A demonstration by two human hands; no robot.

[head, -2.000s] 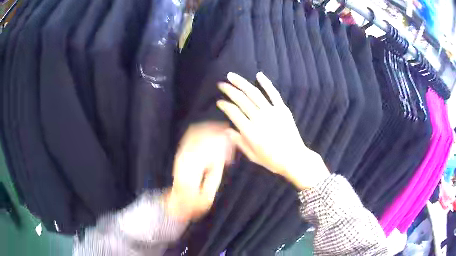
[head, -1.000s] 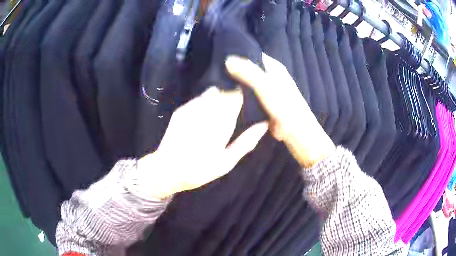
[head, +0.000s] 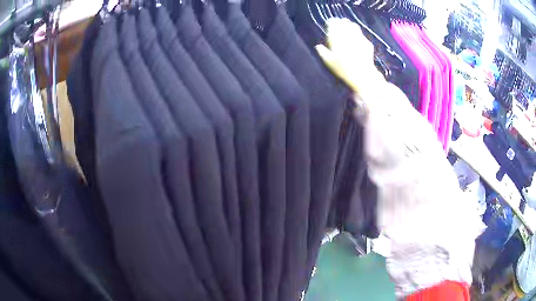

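Observation:
A row of matt black jackets (head: 194, 117) hangs in front of me and fills the centre. At the far left, glossy clear garment bag film (head: 41, 135) with white glints covers dark cloth. My right hand (head: 349, 50) reaches up at the upper right of the row, beside thin pale-edged hanger bars (head: 376, 29). It is overexposed and blurred, and I cannot tell whether its fingers hold anything. My left hand is not in view.
Magenta garments (head: 426, 76) hang right of the black ones. Black hanger hooks (head: 405, 9) crowd the rail at the top. A cluttered worktable (head: 491, 170) stands at the right. Green floor (head: 352, 273) shows below.
The view has shifted, and the bagged film now shows at the far left. My right hand has moved from the jacket fronts up toward the hangers. My left hand has left the picture.

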